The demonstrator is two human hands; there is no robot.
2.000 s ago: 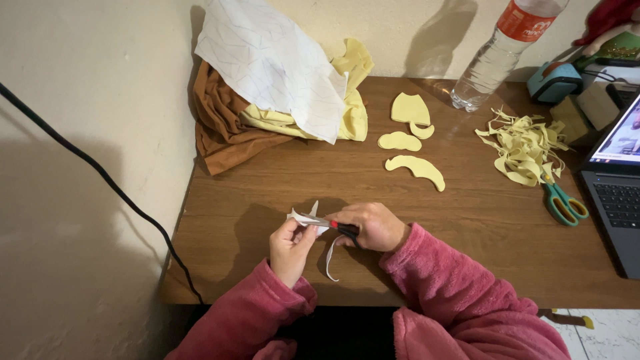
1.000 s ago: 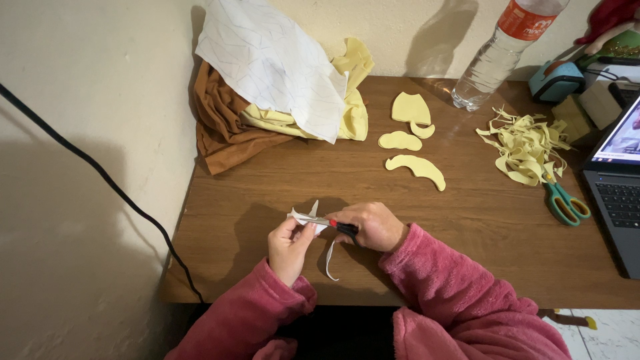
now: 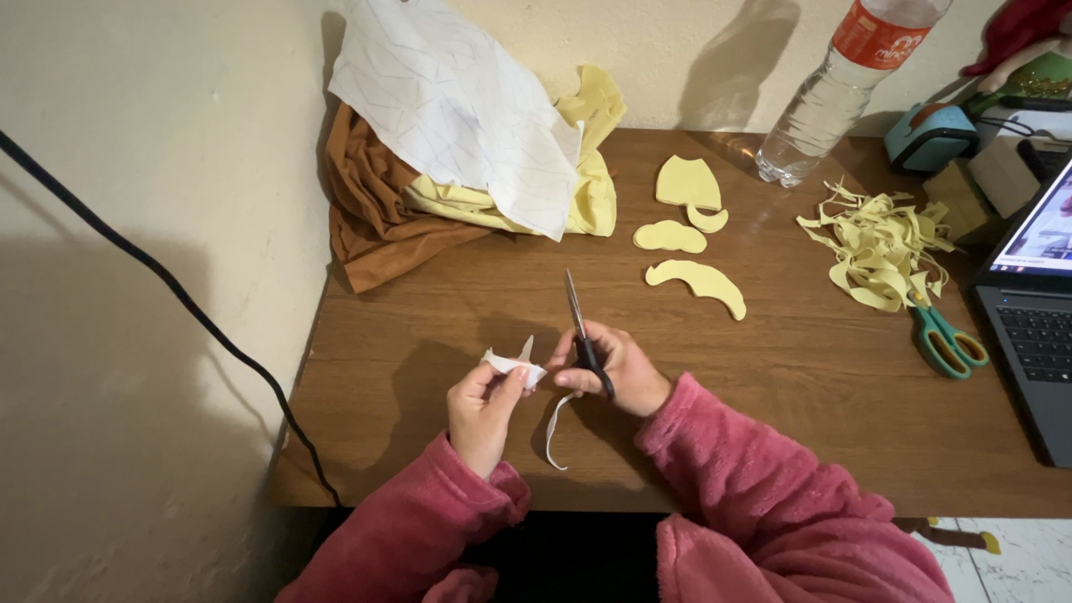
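Note:
My left hand (image 3: 488, 410) pinches a small white fabric piece (image 3: 515, 365) between thumb and fingers. Close by on its right, my right hand (image 3: 615, 368) holds black-handled scissors (image 3: 575, 306), blades pointing up and away from the fabric. A thin white strip (image 3: 551, 431) curls down below my right hand; whether it is held there is unclear. Beyond the hands lie cut yellow pieces: a rounded trapezoid (image 3: 688, 182), a small curved one (image 3: 708, 219), a lobed one (image 3: 670, 237) and a long curved one (image 3: 699, 283).
White patterned fabric (image 3: 469, 117) lies over brown fabric (image 3: 368, 184) and yellow fabric (image 3: 596, 197) at the back left. To the right are a plastic bottle (image 3: 816, 109), yellow scraps (image 3: 883, 243), green-handled scissors (image 3: 949, 343) and a laptop (image 3: 1034, 327). A black cable (image 3: 167, 276) hangs at left.
The black-handled scissors have come away from the white fabric piece and turned from pointing left at it to pointing away from me. My left hand still holds the piece.

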